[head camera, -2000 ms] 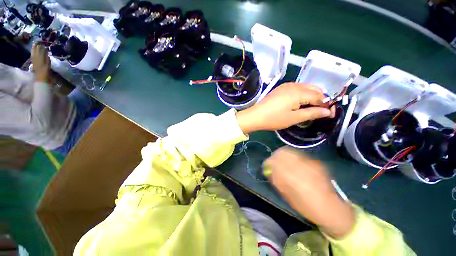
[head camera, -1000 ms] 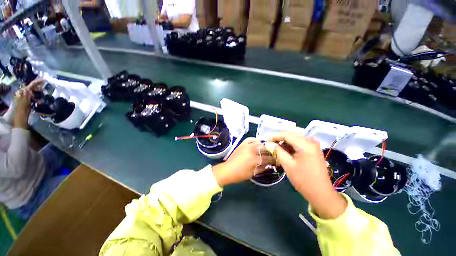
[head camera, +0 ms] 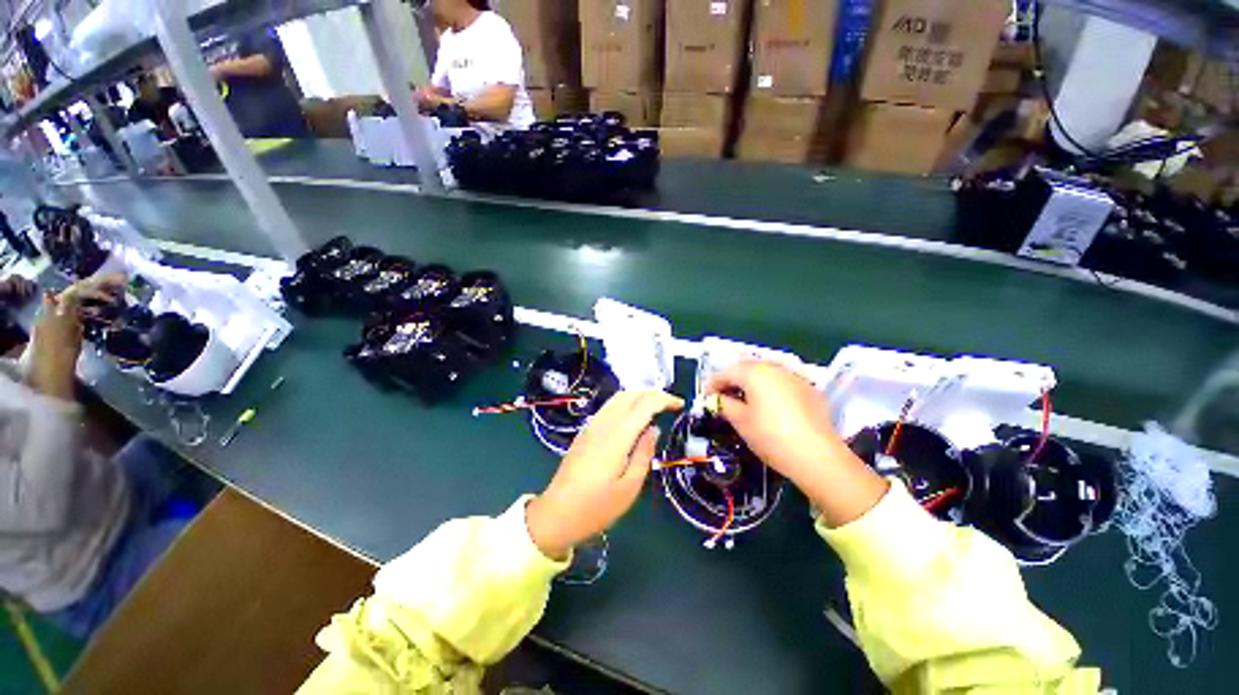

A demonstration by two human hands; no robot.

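Note:
A white camera housing with a dark open interior (head camera: 720,513) stands in front of me, with red and orange leads ending in small white plugs. My left hand (head camera: 598,468) is at its left rim, thumb and fingers apart, with nothing visible in it. My right hand (head camera: 781,424) is over its back edge, fingertips pinched on a small white piece (head camera: 709,405), partly hidden by the fingers. The housing's white bracket (head camera: 741,352) is partly hidden behind my right hand.
Another housing (head camera: 554,424) stands left and more (head camera: 1029,530) stand right. Black front modules (head camera: 415,340) are grouped at left. Tangled whitish loops (head camera: 1166,509) lie at far right. A screwdriver (head camera: 245,417) lies near another worker's arm at left. A cardboard carton (head camera: 224,597) is below the bench edge.
The view has tilted up from the first frame. My hands have parted since one second ago, uncovering the housing's interior. Its red and orange leads now lie spread across the opening.

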